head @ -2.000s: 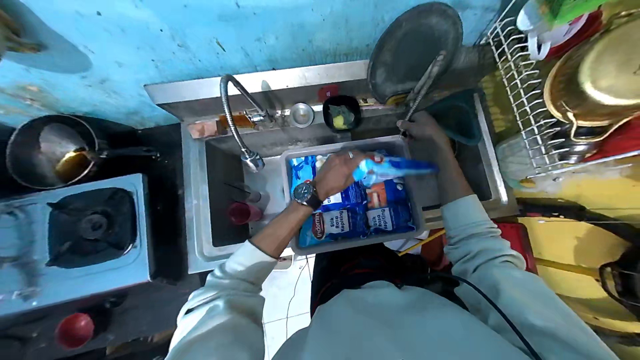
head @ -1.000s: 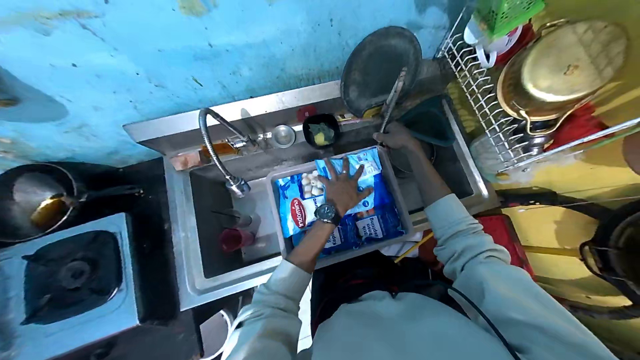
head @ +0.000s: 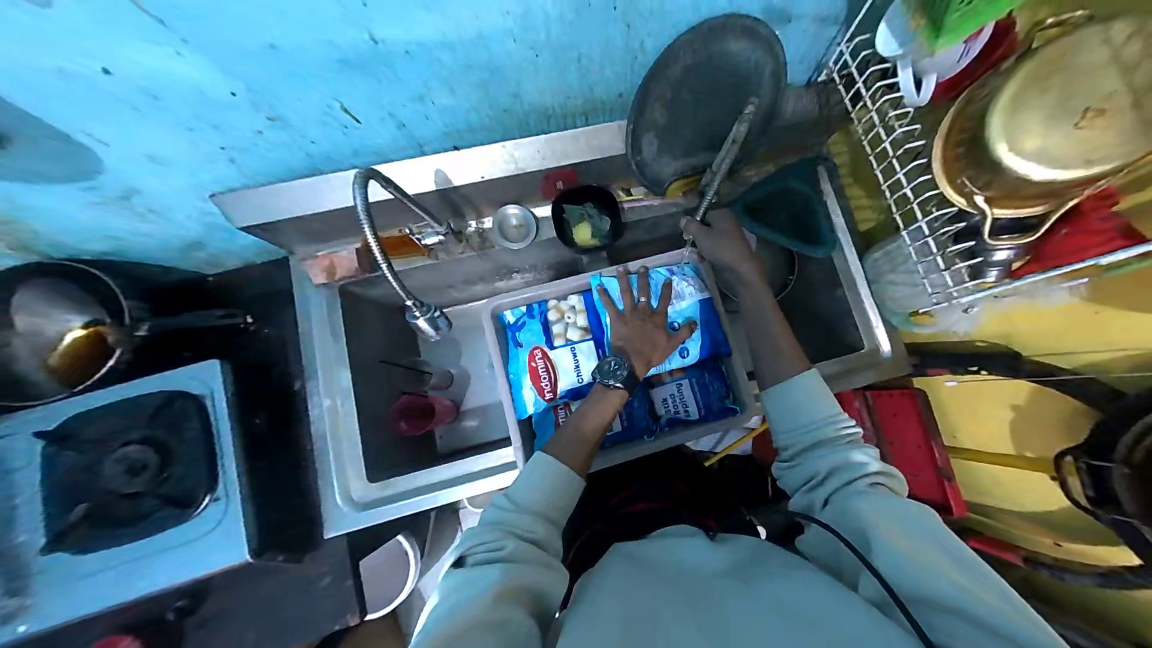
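My left hand (head: 643, 324), wearing a ring and a wristwatch (head: 616, 373), lies spread on a light blue food packet (head: 700, 301). My right hand (head: 720, 243) grips the lower end of a flexible metal hose (head: 727, 157), and thin water seems to fall from it onto the packet's corner. A grey plastic tray (head: 498, 355) rests across the sink. In it, an Indomina chikuwa packet (head: 569, 364) is on the left, and darker blue packets (head: 688, 400) lie nearer my body. The fingers around the hose are partly hidden.
A gooseneck faucet (head: 367, 211) arches over the left basin, with a red cup (head: 423, 414) below. Behind the tray are a metal cup (head: 515, 226) and a black bowl (head: 587, 219). A dark round pan (head: 706, 99) leans on the wall; a wire rack (head: 900, 171) stands right.
Two seconds ago my left hand held a blurred packet above the tray; now it lies flat on a packet inside. My right hand has stayed by the hose.
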